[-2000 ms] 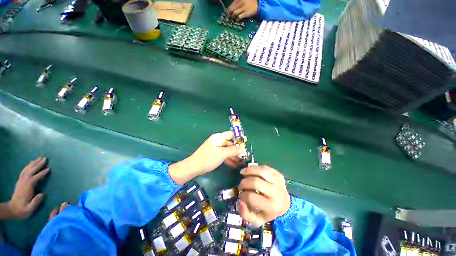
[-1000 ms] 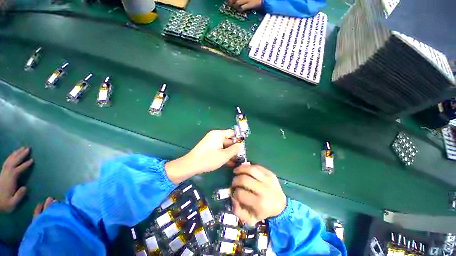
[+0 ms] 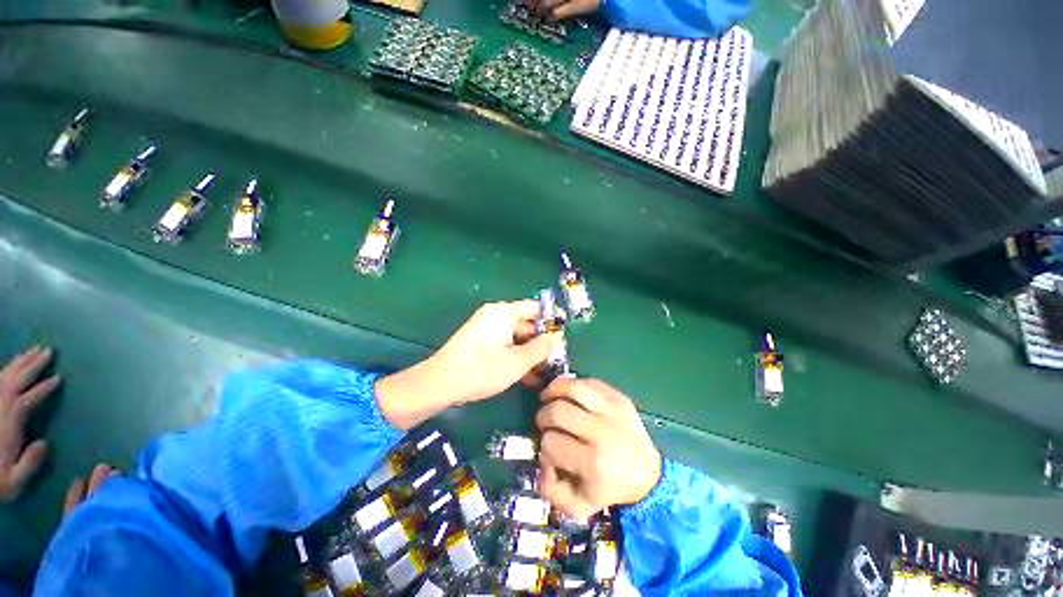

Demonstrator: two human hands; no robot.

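Observation:
My left hand [image 3: 495,350] holds a small electronic unit [image 3: 553,330] upright between thumb and fingers, over the near edge of the green belt. My right hand [image 3: 595,449] is closed just below it, its fingertips at the unit's lower end. A light-coloured tool shows at those fingertips; most of it is hidden in the hand. Another unit [image 3: 576,293] with a white block and dark tip lies on the belt just beyond the held one. A loose pile of units [image 3: 391,536] lies on the bench below my hands.
Spaced units [image 3: 375,243] lie along the belt [image 3: 490,222]. Beyond it are PCB panels [image 3: 422,53], a white parts sheet [image 3: 667,105] and a tall stack of sheets [image 3: 851,152]. A black tray [image 3: 839,560] is at lower right. Another person's hand [image 3: 21,420] is at left, another at the top.
The view has shifted slightly. The unit beyond my held one now shows separately from it on the belt. The tool's thin shaft, visible earlier, is now hidden against the held unit.

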